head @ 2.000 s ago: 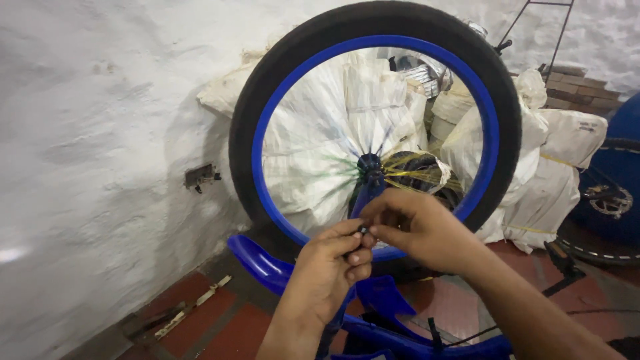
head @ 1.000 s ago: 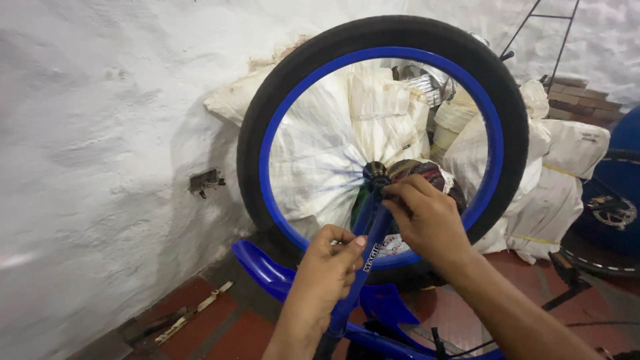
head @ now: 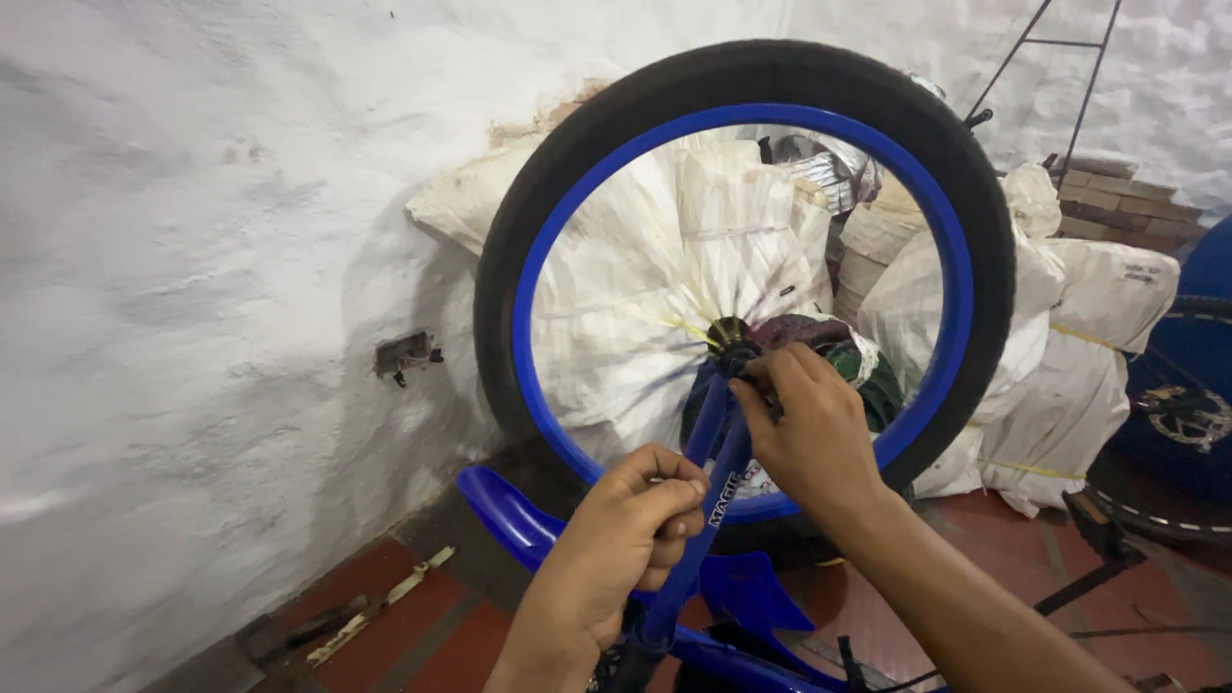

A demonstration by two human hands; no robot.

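A bicycle wheel [head: 982,241] with a black tire and blue rim stands raised on a blue bicycle fork [head: 717,481], its spokes blurred around the dark hub [head: 729,332]. My right hand [head: 808,414] has its thumb and fingers at the axle end beside the hub; whatever lies between them is hidden. Left of the fork leg, lower down, my left hand [head: 640,520] is curled with thumb and index finger pinched together. Whether a small part is between those fingertips cannot be seen.
Blue plastic fenders [head: 510,520] lie low behind the fork. White sacks [head: 1049,404] are piled behind the wheel. A rough white wall [head: 192,289] with an open socket box [head: 404,356] rises at left. Another bicycle wheel [head: 1174,520] is at right.
My right hand has moved from beside my left hand up to the axle end at the hub. The hands, together two seconds ago, are now apart. The spokes show differently, with the wheel turning.
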